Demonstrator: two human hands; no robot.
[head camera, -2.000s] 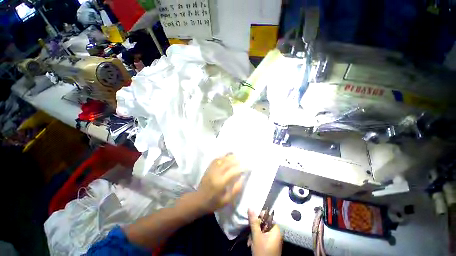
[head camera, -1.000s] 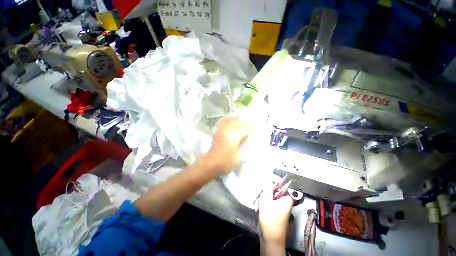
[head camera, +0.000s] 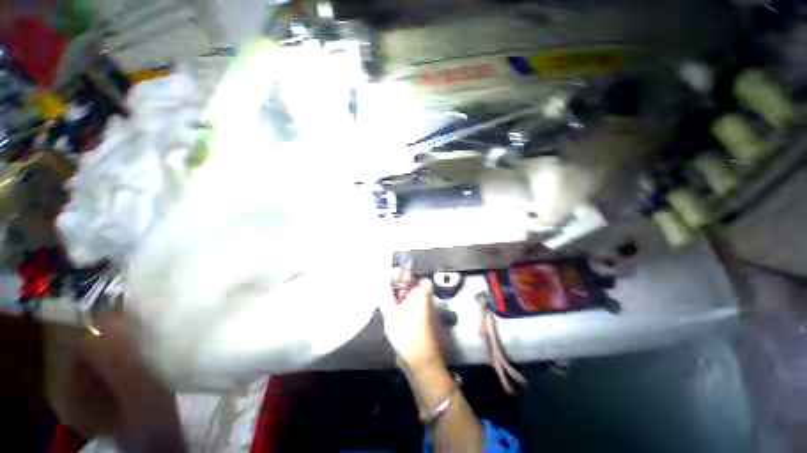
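Observation:
A white garment piece (head camera: 257, 265) lies spread over the table left of the needle area, washed out by the lamp. My right hand (head camera: 410, 323) is at its right edge and holds small dark-red thread snips (head camera: 403, 281) just below the machine bed (head camera: 456, 232). My left hand (head camera: 111, 349) is at the lower left, dark and blurred, beside the cloth's left edge; its fingers and any hold on the cloth cannot be made out. The presser foot (head camera: 386, 203) shows small and shiny at the bed's left end.
A phone with a lit screen (head camera: 544, 287) lies right of my right hand, beside a black ring with a white centre (head camera: 448, 280). Pinkish cords (head camera: 498, 349) hang over the table edge. Cream thread cones (head camera: 734, 137) stand at the right. More white cloth (head camera: 133, 168) is heaped at the back left.
The view has swung right. The white piece now spreads wide left of the needle. My left hand has moved away from the needle area to the far lower left. My right hand still holds the snips.

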